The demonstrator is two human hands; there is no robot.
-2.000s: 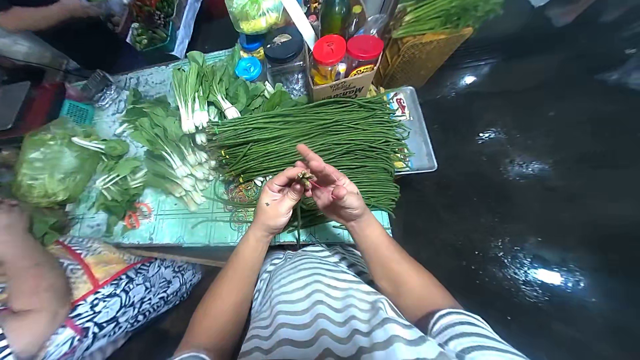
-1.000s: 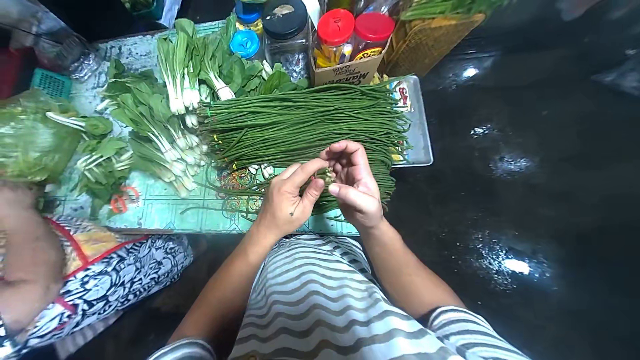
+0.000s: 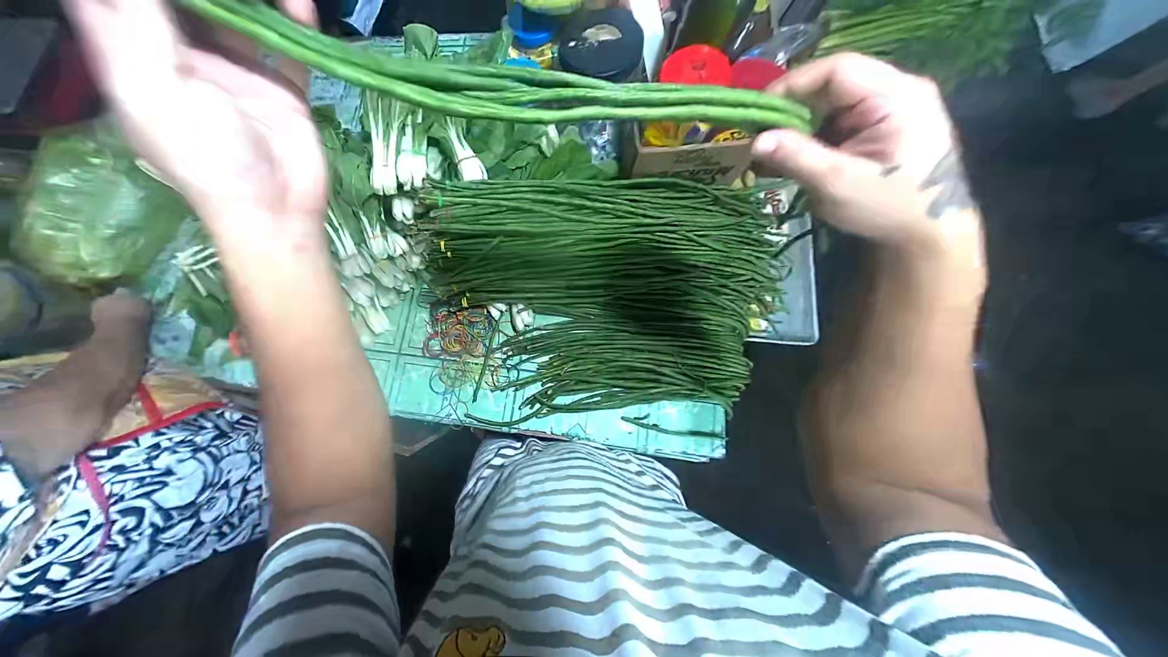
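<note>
Several long green string beans (image 3: 547,100) stretch across the upper view, raised above the table. My right hand (image 3: 867,137) grips their right end between thumb and fingers. My left hand (image 3: 228,119), blurred at the upper left, is spread with the palm showing; the beans pass behind its fingers, and whether it bears their weight cannot be told. Below lies a large pile of string beans (image 3: 593,246), with some bundles tied by rubber bands at the left ends. A smaller group of loose beans (image 3: 639,365) lies nearer me. Coloured rubber bands (image 3: 461,333) are heaped beside them.
Leafy greens with white stems (image 3: 383,155) lie left of the pile, near a bulging plastic bag (image 3: 91,210). Red-lidded jars (image 3: 698,66) stand in a cardboard box (image 3: 689,160) behind. A metal tray (image 3: 803,301) is at the right. Another person's arm (image 3: 82,392) is at the left.
My hands were close together over the near edge of the pile; now they are far apart and higher, with long beans stretched between them in view.
</note>
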